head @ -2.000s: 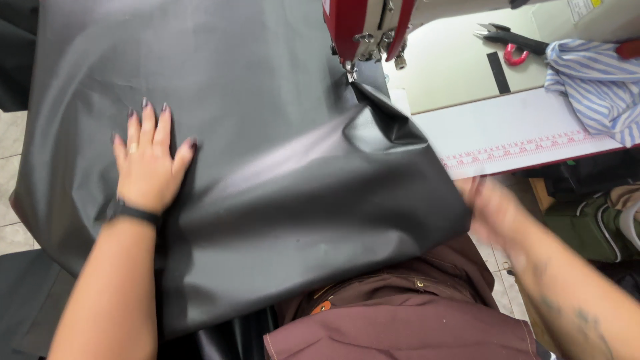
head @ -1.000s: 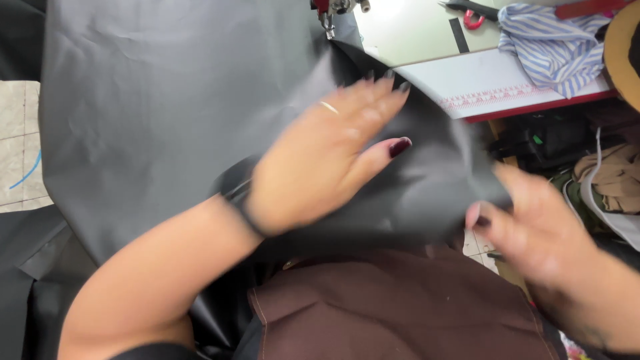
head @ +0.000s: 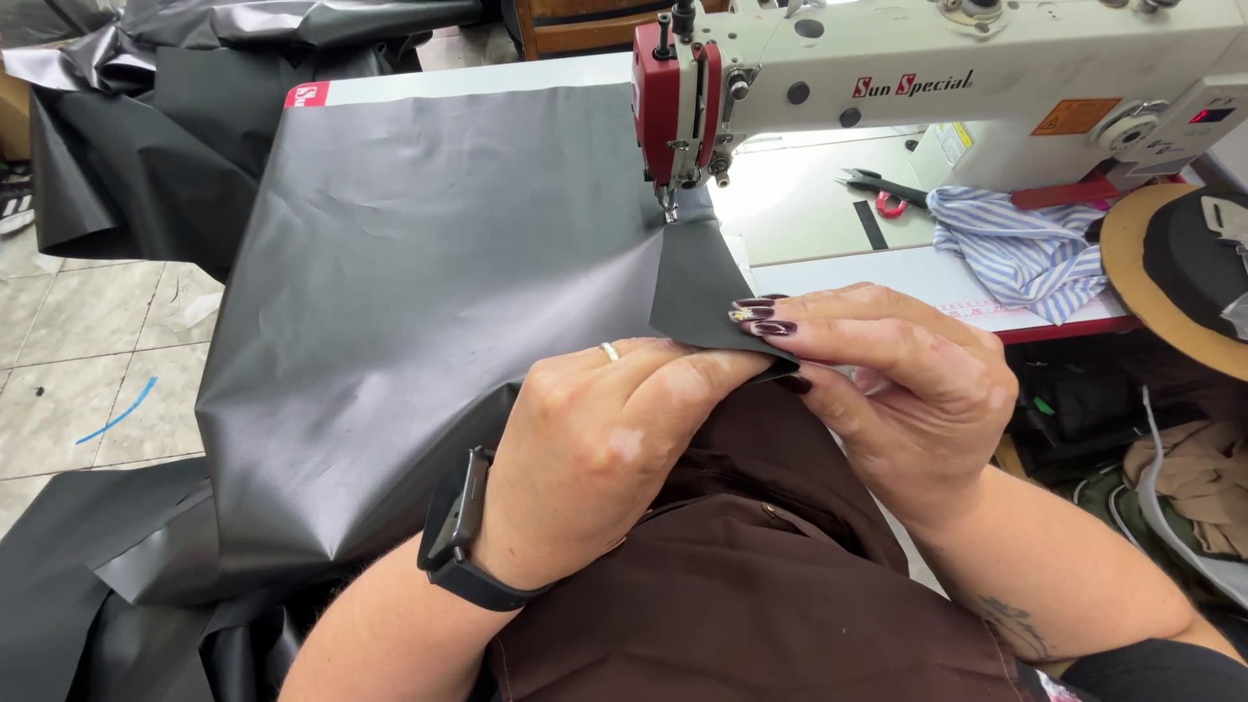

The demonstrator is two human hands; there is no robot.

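A large sheet of black synthetic leather [head: 419, 244] covers the left part of the sewing machine's table and hangs over its front edge. Its right edge is folded over and runs up to the presser foot [head: 670, 207] of the Sun Special sewing machine [head: 877, 78]. My left hand [head: 614, 439] grips the sheet near its lower right corner, fingertips partly hidden by the material. Close against it, my right hand [head: 877, 390] pinches the folded edge between thumb and fingers. The needle area lies above and to the left of my right hand.
Thread snips [head: 882, 187] with a red ring, a black strip [head: 870, 225] and a striped blue-and-white cloth [head: 1024, 249] lie right of the needle. A round tan-rimmed tray or stand [head: 1131, 283] is at the far right. More black material [head: 146, 146] hangs at the left.
My left hand has moved from flat on the sheet at the left to its right edge, beside my right hand. The folded edge now lies smoother below the presser foot. The view has shifted.
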